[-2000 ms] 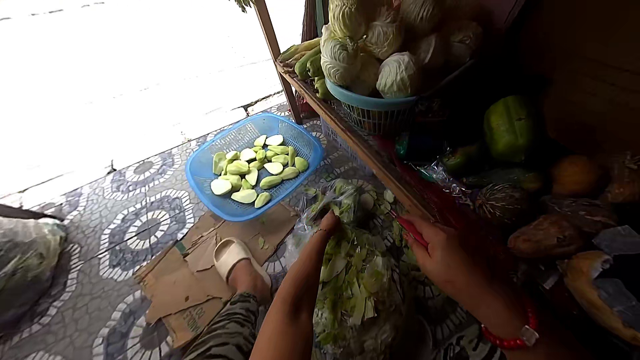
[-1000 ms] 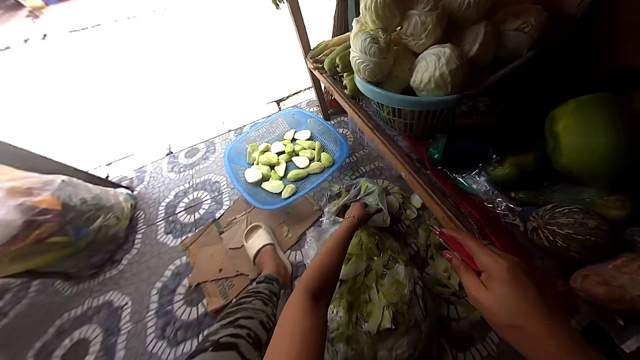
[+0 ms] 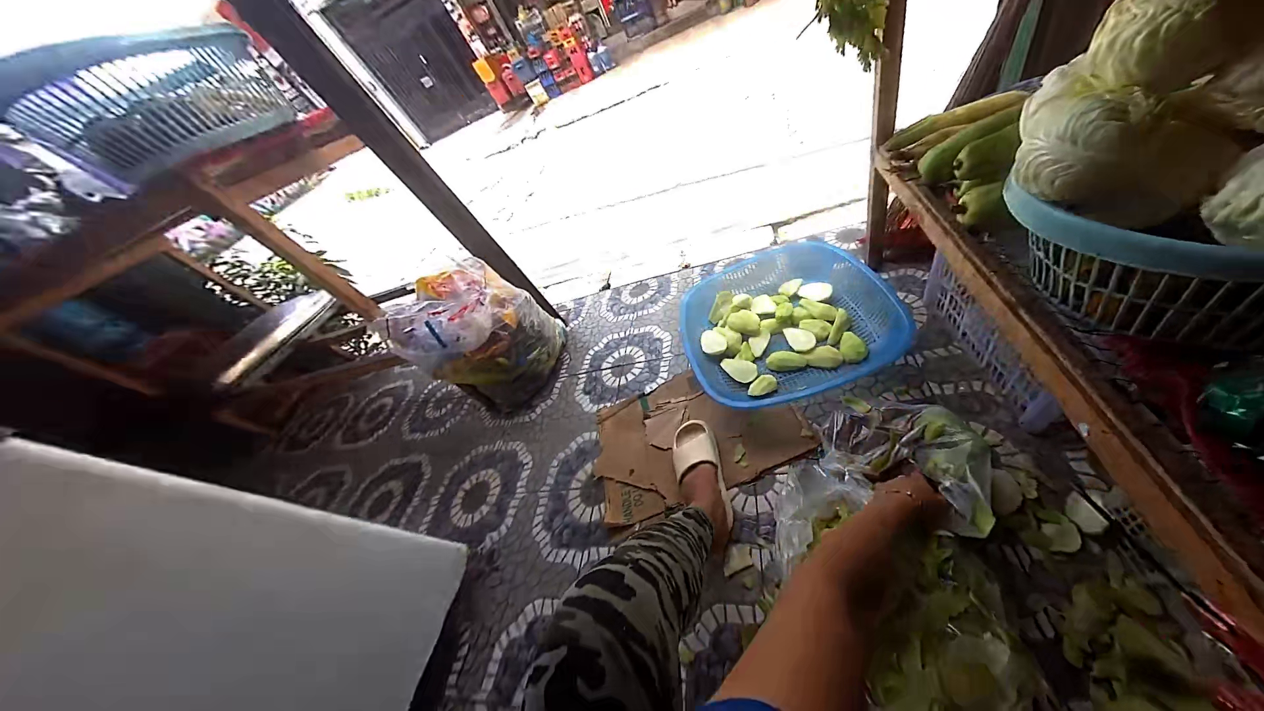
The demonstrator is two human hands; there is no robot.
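Observation:
My left hand (image 3: 904, 499) grips a clear plastic bag (image 3: 953, 459) at the lower right, above a heap of green leaves and trimmings (image 3: 948, 632). Pale cut pieces lie on the floor right of the hand. My right hand is out of view; a red object, apparently the knife handle (image 3: 1229, 627), shows at the right edge, with a thin dark blade pointing up and left. Beyond my left hand, a blue plastic basket (image 3: 696, 360) holds many pale green cut vegetables (image 3: 785, 331).
Flattened cardboard (image 3: 632, 464) lies under my sandalled foot (image 3: 698, 459). Left of it stands a filled clear bag (image 3: 484, 341). A wooden shelf (image 3: 1116, 395) on the right bears a cabbage basket (image 3: 1116, 242). A white surface (image 3: 217, 583) fills the lower left.
The view has swung left and up, bringing in the white surface and the street. My right hand, seen earlier with a red-handled tool, has left the view.

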